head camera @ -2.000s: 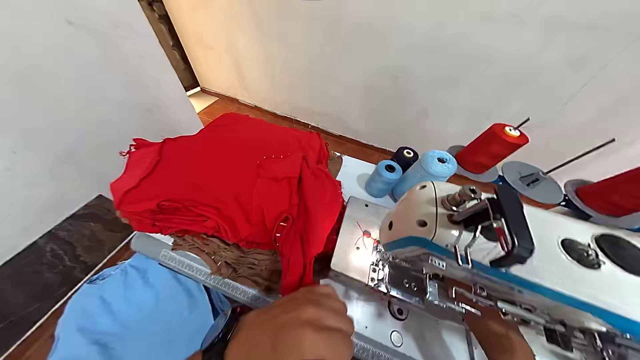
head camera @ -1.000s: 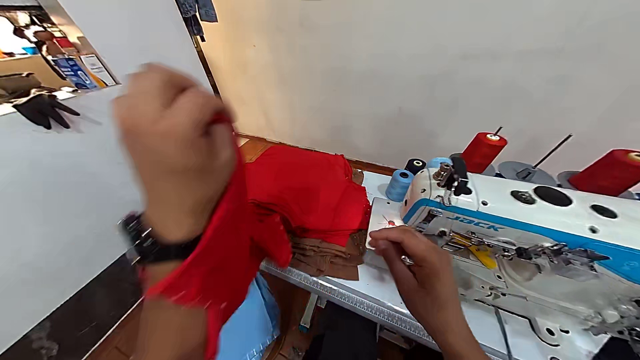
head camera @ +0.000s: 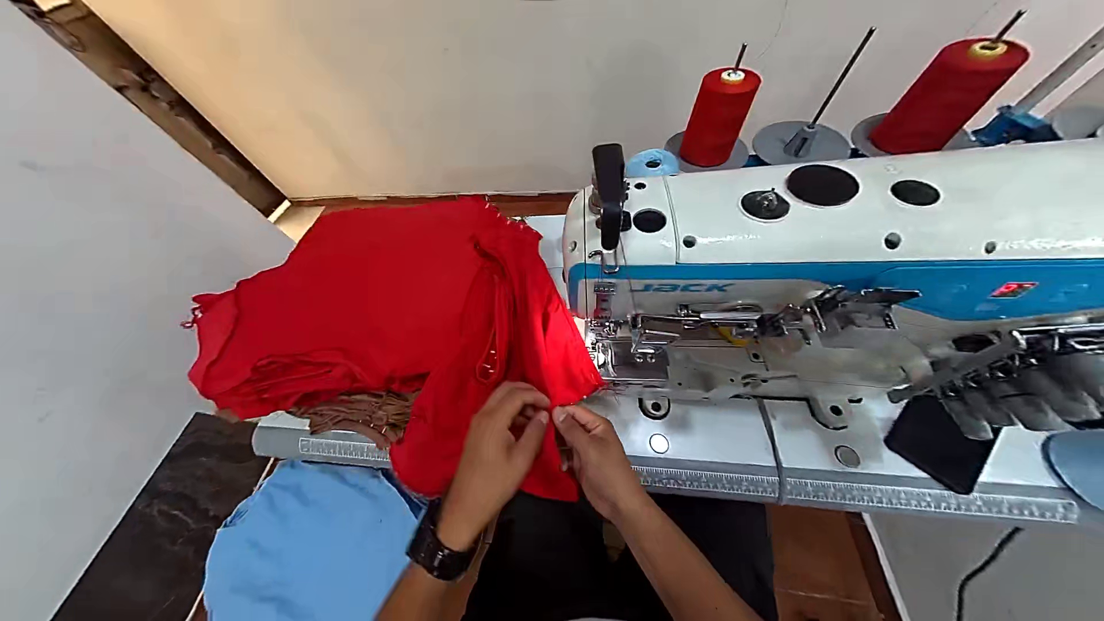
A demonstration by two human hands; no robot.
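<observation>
Both hands meet at the edge of a red fabric piece [head camera: 552,345], just left of and in front of the needle area of a white and blue Jack sewing machine [head camera: 776,285]. My left hand [head camera: 507,431], with a dark wristwatch, pinches the cloth edge. My right hand [head camera: 595,444] grips it close beside, thumb and fingertip together. The red piece overlaps a larger red fabric pile [head camera: 379,285] on the left and reaches the metal presser area [head camera: 634,358]. Brown fabric [head camera: 362,414] shows under the pile.
Light blue fabric [head camera: 310,543] lies lower left, below the table edge with its ruler strip [head camera: 716,483]. Red thread cones [head camera: 723,116] and a light blue cone [head camera: 653,162] stand behind the machine. A dark square pad [head camera: 942,444] lies on the table at right.
My left hand has come down from its raised position at upper left with red cloth. My right hand has joined it at the cloth edge, which now lies by the machine.
</observation>
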